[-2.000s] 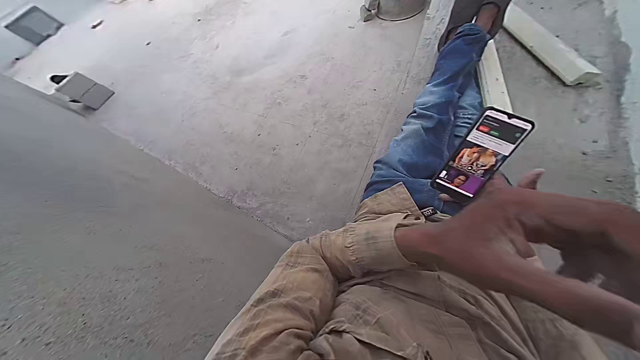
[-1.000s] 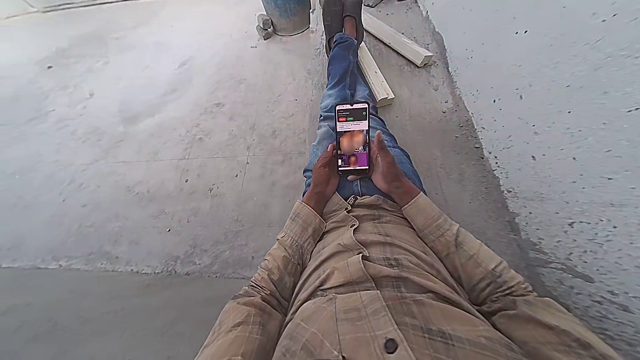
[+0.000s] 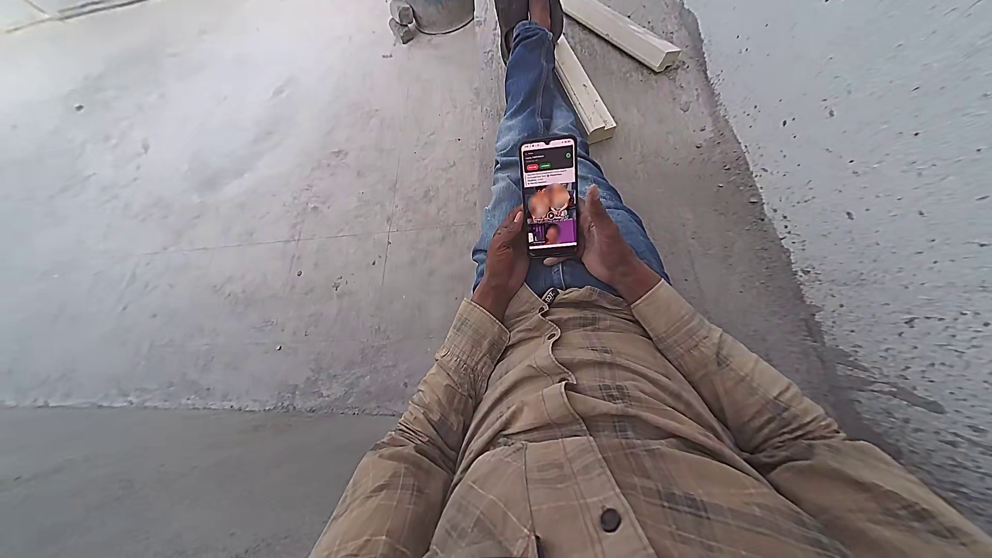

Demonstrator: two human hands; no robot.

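A smartphone [image 3: 550, 198] with a lit screen stands upright in view above my lap, held between both hands. My left hand [image 3: 505, 252] grips its left edge, the thumb along the side. Against the right edge and lower back lies my right hand [image 3: 610, 244], its thumb raised beside the screen and some fingers behind the phone. The screen shows pictures and writing. Blue jeans [image 3: 527, 101] cover my outstretched legs, and a tan plaid shirt [image 3: 589, 403] covers my body and arms.
Two pale beams [image 3: 585, 89] lie on the concrete floor [image 3: 310, 155] near my feet. A bucket [image 3: 443, 12], partly cut off, stands at the top with small grey blocks [image 3: 402, 22] beside it. A rough grey wall or slab [image 3: 868, 155] runs along the right.
Two seconds ago a hand was raised at the right, off the phone; now both hands hold it. The view has swung since then. Between one second ago and now the grip looks the same.
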